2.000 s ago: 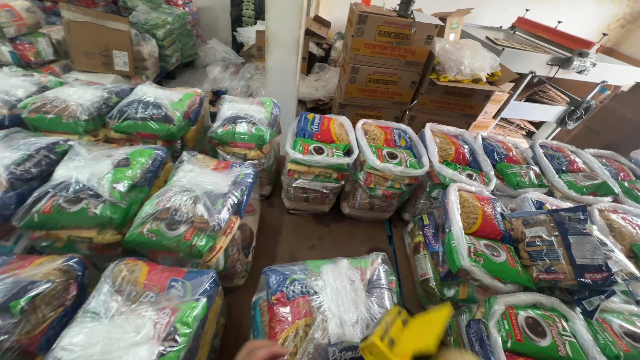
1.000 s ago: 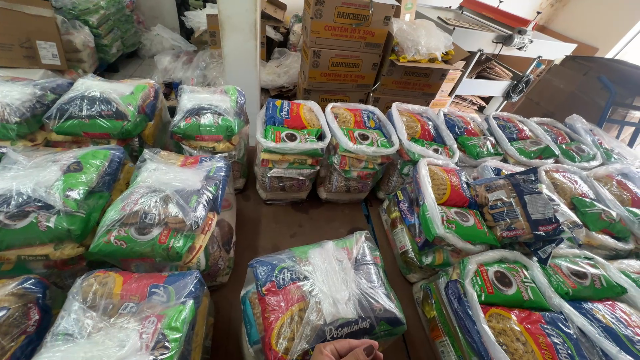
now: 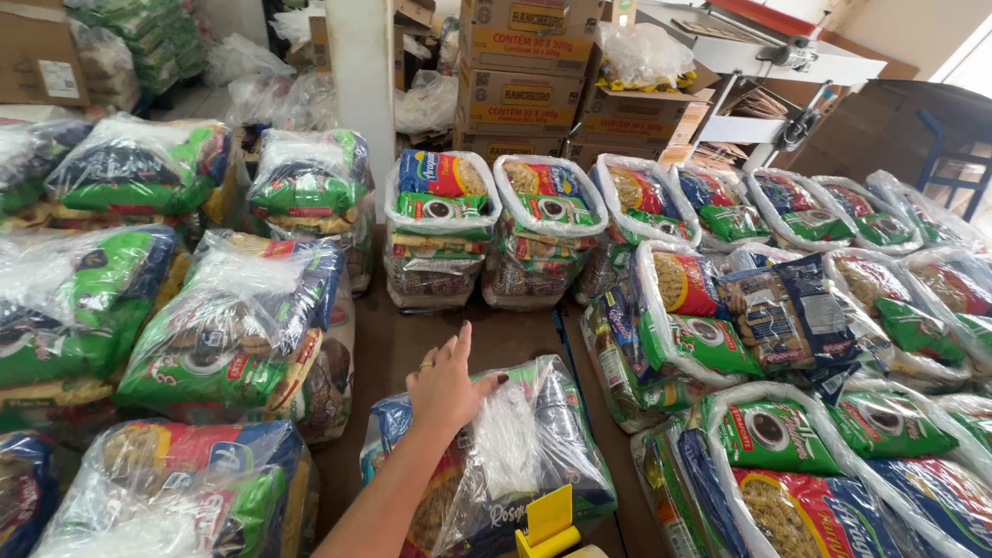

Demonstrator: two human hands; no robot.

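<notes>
My left hand [image 3: 446,391], a ring on one finger, reaches over a clear plastic bag of packaged food [image 3: 535,449] at the bottom centre. Its fingers are spread and hold nothing; the thumb is close to the bag's gathered white plastic [image 3: 505,442], though contact cannot be told. The bag shows pasta and a blue biscuit pack through the film. At the bottom edge, over the bag's near side, a yellow tape dispenser [image 3: 549,527] is partly in view. Whatever holds it is hidden below the frame, and my right hand does not show.
Closed food bags [image 3: 232,333] stand in rows at left. Bags with open, rolled rims [image 3: 690,333] fill the right, a loose biscuit pack [image 3: 790,310] on top. Two more open bags [image 3: 442,209] stand ahead on the brown surface [image 3: 403,329]. Behind are cardboard boxes [image 3: 519,93] and a white post [image 3: 360,101].
My left hand, only fingertips at the bottom edge a second ago, now extends over the central bag. The yellow dispenser, seen two seconds ago and absent one second ago, is back in view.
</notes>
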